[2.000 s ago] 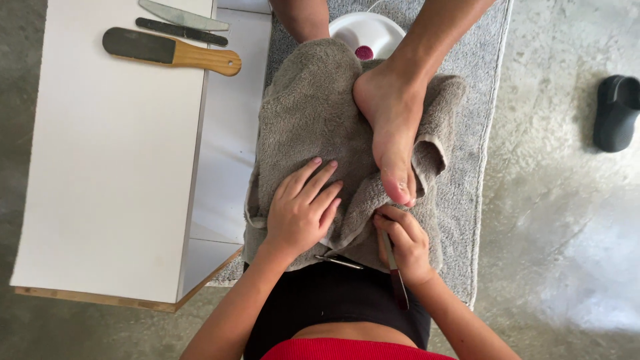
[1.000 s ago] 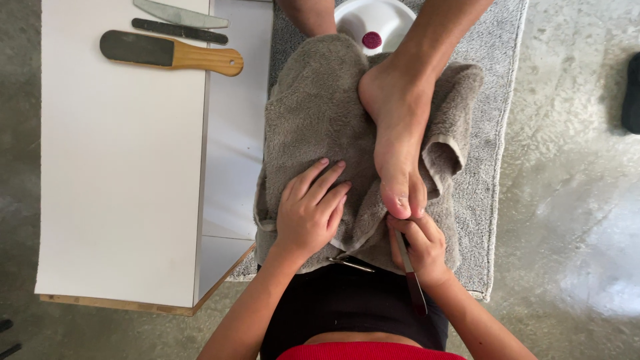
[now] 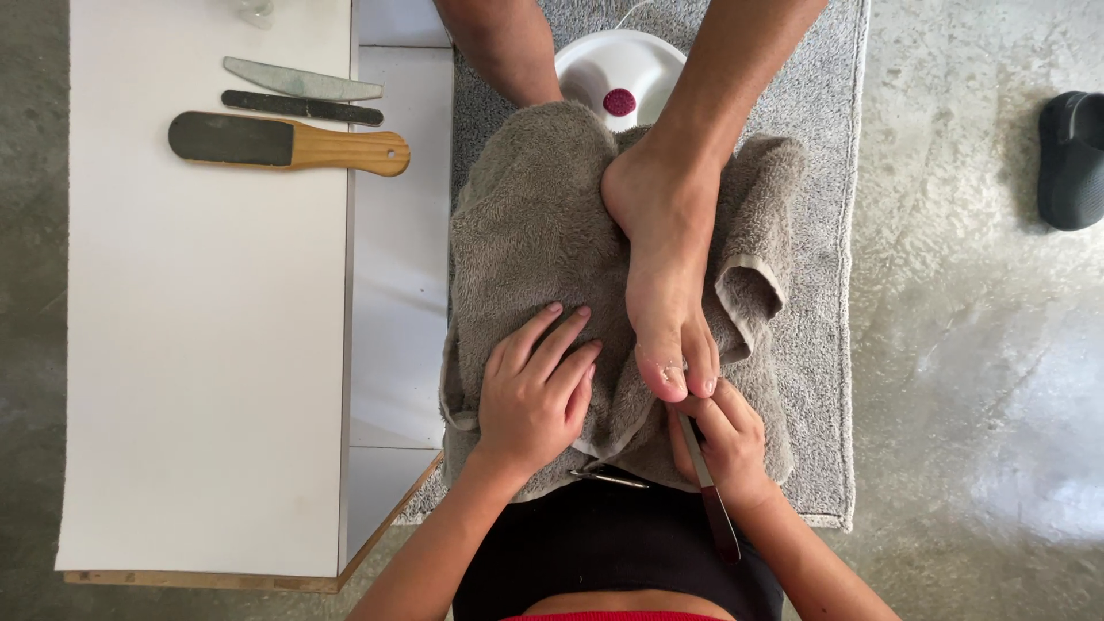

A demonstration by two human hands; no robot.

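Note:
Another person's bare foot (image 3: 668,259) rests on a grey-brown towel (image 3: 535,224) over my lap, toes toward me. My right hand (image 3: 723,435) is closed around a slim metal tool with a dark red handle (image 3: 719,522), its upper end at the toes; the tip is hidden. Small pale flakes lie on the big toe. My left hand (image 3: 536,392) lies on the towel left of the foot, fingers slightly apart, holding nothing. Beside the towel's near edge, between my hands, is a small metal implement (image 3: 610,476).
On the white table (image 3: 207,362) at left lie a wooden-handled foot file (image 3: 289,143), a black nail file (image 3: 302,107) and a grey curved file (image 3: 302,80). A white basin-like device (image 3: 655,65) stands on the grey mat (image 3: 815,345) beyond the towel. A black shoe (image 3: 1071,161) sits at far right.
My right hand has shifted slightly with the tool, staying beside the toes. My left hand remains flat on the towel. The view has shifted a little.

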